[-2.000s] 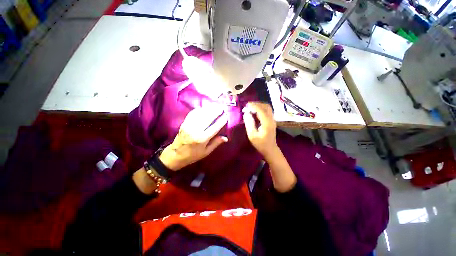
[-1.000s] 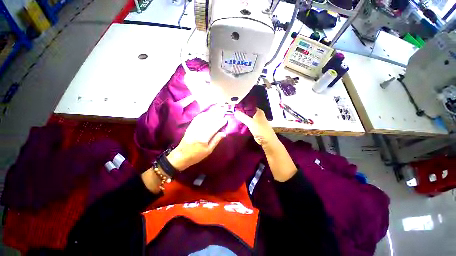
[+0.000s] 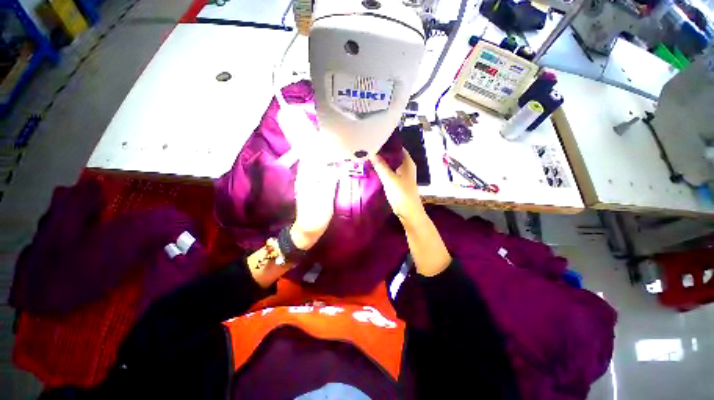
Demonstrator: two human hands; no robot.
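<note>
A maroon-purple garment [image 3: 258, 183] lies bunched on the table edge and under the head of the white JUKI sewing machine [image 3: 362, 74]. My left hand [image 3: 315, 199] lies on the cloth left of the needle area, its fingers washed out by the lamp glare. My right hand [image 3: 399, 183] is at the right of the needle area, with thumb and fingers on a fold of the cloth. The presser foot and needle are lost in the glare. I cannot tell if the left fingers pinch the cloth.
A control panel [image 3: 495, 78], thread cones [image 3: 526, 119], a thin tool with red parts [image 3: 471, 173] and a black flat rectangle [image 3: 416, 153] are on the table at right. More maroon garments lie on the red crate [image 3: 74, 336] at left and in a pile [image 3: 540, 305] at right.
My left hand has turned more upright beside the needle area. My right hand has moved slightly, its fingers now nearer the machine head. The cloth between them lies flatter. The view has shifted a little.
</note>
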